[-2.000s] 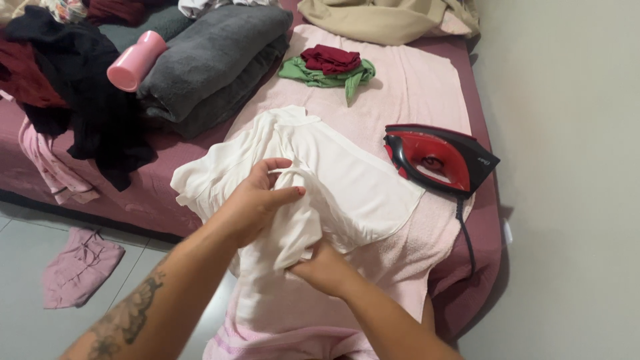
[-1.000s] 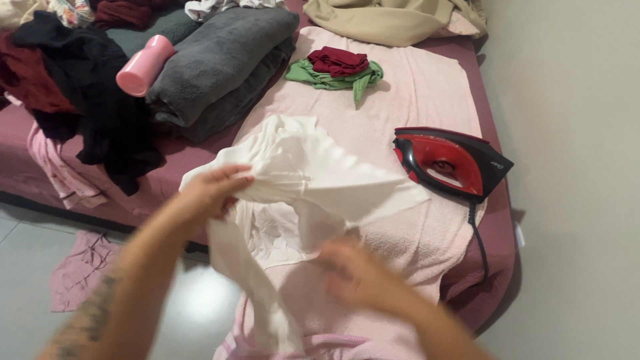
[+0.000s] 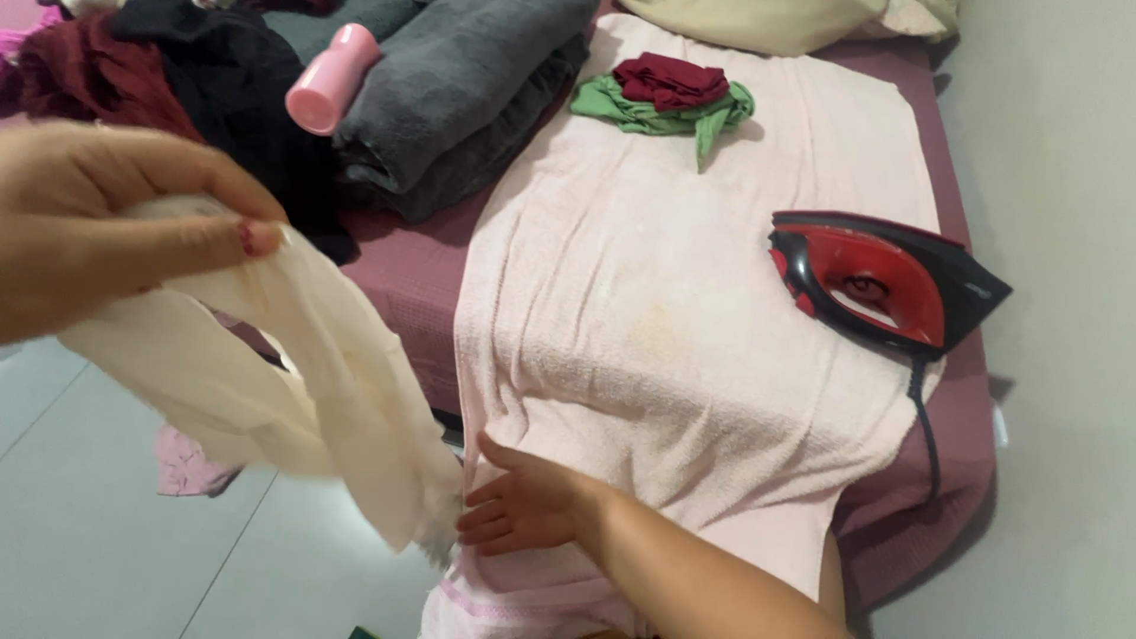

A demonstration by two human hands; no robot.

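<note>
My left hand (image 3: 151, 226) pinches a white cloth garment (image 3: 311, 382) between thumb and fingers and holds it up at the left, off the bed. The garment hangs down in loose, partly blurred folds toward my right hand (image 3: 532, 506). That hand has its fingers spread over the near left edge of a pink towel (image 3: 710, 302); nothing shows in its grasp, and its fingertips are close to the hanging cloth. On the towel's right side a red and black clothes iron (image 3: 879, 284) lies on its side, its cord running down.
A dark red cloth (image 3: 670, 82) lies on a green cloth (image 3: 612, 106) farther up the towel. Behind at left are a folded grey blanket (image 3: 470, 80), a pink tumbler (image 3: 333, 80) and black clothing (image 3: 240, 98). A pink cloth (image 3: 191, 461) lies on the tiled floor.
The white garment was over the towel before; my left hand has lifted it off to the left. My right hand, on the garment two seconds ago, has let go of it.
</note>
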